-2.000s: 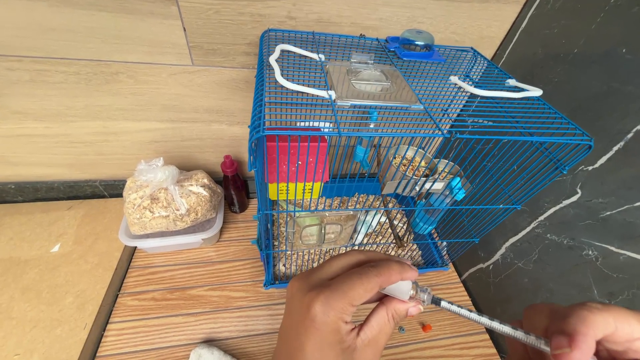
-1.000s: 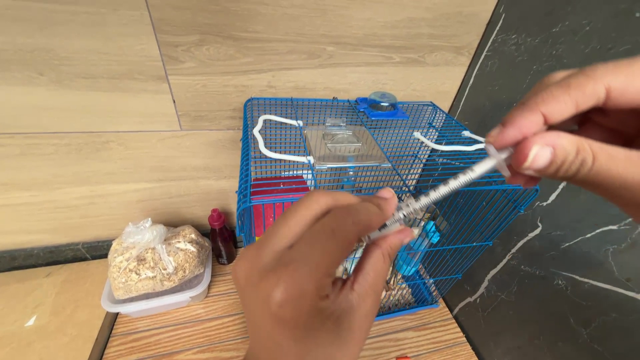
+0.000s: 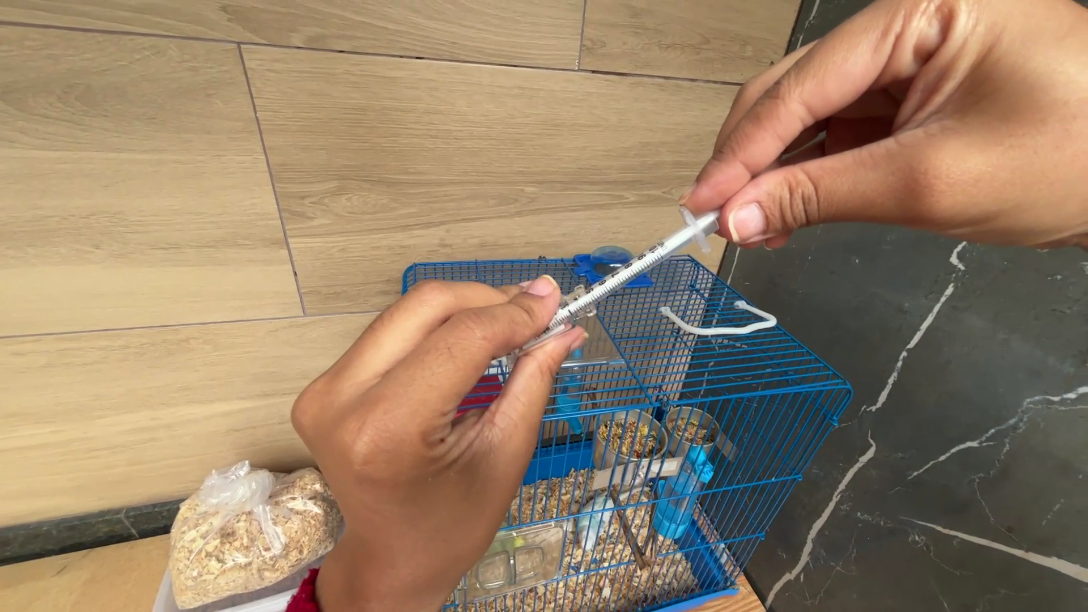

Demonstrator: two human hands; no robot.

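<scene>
A thin clear plastic syringe with a graduated scale is held aslant between both hands, above the blue wire cage. My left hand pinches its lower end, where a clear collar shows at the fingertips; the tip is hidden by the fingers. Thumb and fingers of my right hand grip the upper end just past the flange. Behind the hands, the cage holds wood shavings, cups of seed, a blue drinker and a small white and light blue bird.
A tied clear bag of wood shavings sits in a white tub at the lower left. A white handle stands up from the cage top. Wood-look tiles rise behind, and a dark veined stone wall stands at the right.
Both hands have come up with the syringe, from low in front of the cage to above it. The right hand, at the lower right two seconds ago, is now at the upper right.
</scene>
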